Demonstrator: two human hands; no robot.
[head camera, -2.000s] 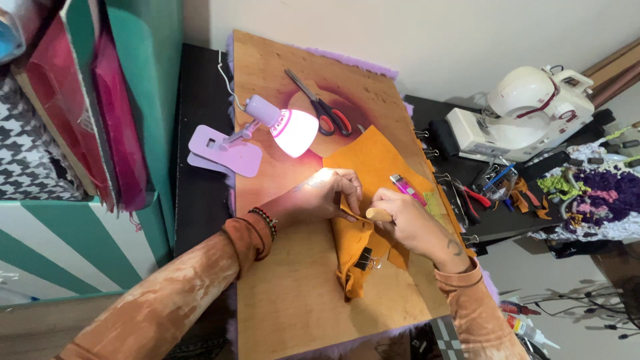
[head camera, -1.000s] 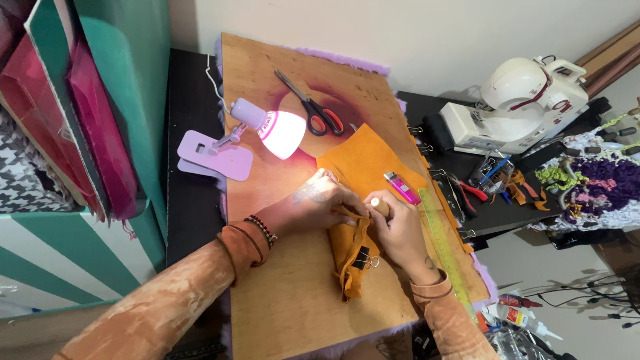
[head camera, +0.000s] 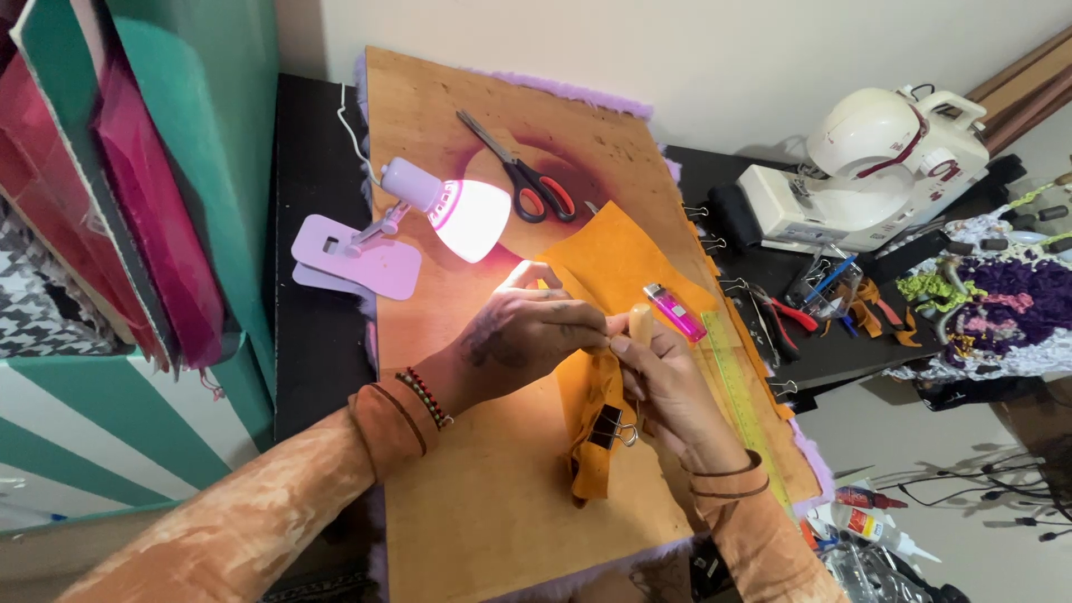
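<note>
Orange-yellow suede-like material (head camera: 632, 251) lies on the wooden board, and its folded, gathered edge runs down below my hands. A black binder clip (head camera: 605, 425) grips that edge. My left hand (head camera: 536, 331) pinches the top of the folded edge between thumb and fingers. My right hand (head camera: 670, 377) is closed around a tool with a light wooden handle (head camera: 641, 325); its tip is hidden. The fingertips of both hands meet. Just beyond my right hand are a pink lighter (head camera: 675, 313) and a yellow-green transparent ruler (head camera: 737, 402).
A lit lilac clip lamp (head camera: 473, 219) shines from the left. Scissors (head camera: 523, 172) lie at the board's far part. On the black table stand a white sewing machine (head camera: 871, 167) and pliers (head camera: 779, 322). Glue bottles (head camera: 879, 529) are at lower right.
The tool's handle now stands more upright in my right hand. My hands have stayed close together at the folded edge. More of the ruler shows than two seconds ago.
</note>
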